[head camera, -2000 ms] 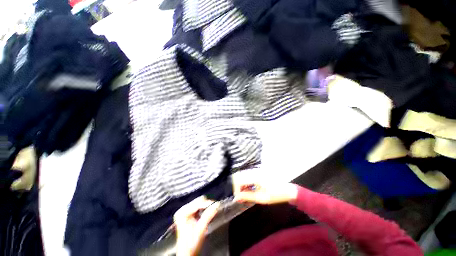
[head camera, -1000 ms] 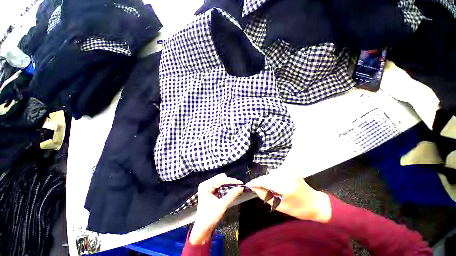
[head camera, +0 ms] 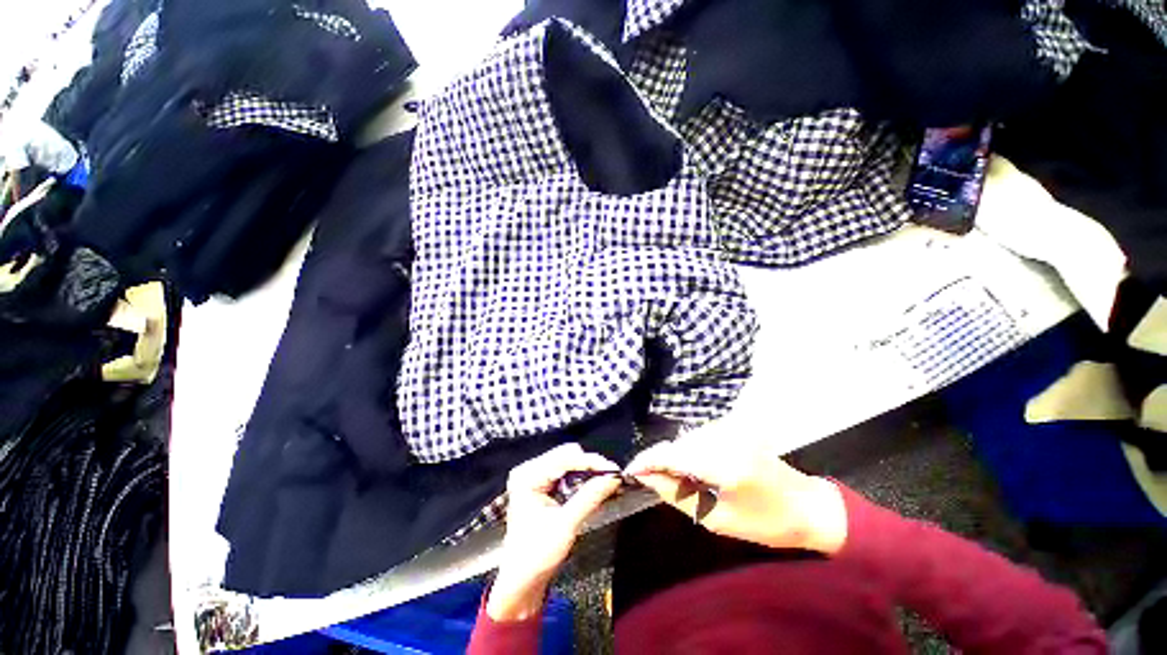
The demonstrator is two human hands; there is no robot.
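A padded navy garment (head camera: 346,473) with a black-and-white checked side (head camera: 512,294) lies spread on the white table, its dark rounded opening at the top. My left hand (head camera: 553,505) pinches the garment's near edge, where a narrow checked strip shows. My right hand (head camera: 736,493) pinches the same edge just to the right, fingertips almost touching the left ones. A small dark object shows in the fingers of my right hand; I cannot tell what it is. The fingertips hide the exact spot held.
A navy and checked heap (head camera: 793,64) lies at the back right, a smartphone (head camera: 950,177) beside it. A printed sheet (head camera: 960,335) lies near the right edge. Another pile (head camera: 218,154) is at the left, above a dark striped bundle (head camera: 77,537). Blue bins show below the table (head camera: 1024,435).
Since the first frame, the view has shifted and sharpened, showing the phone and sheet. Since the second, the hands stay at the edge with only slight finger movement.
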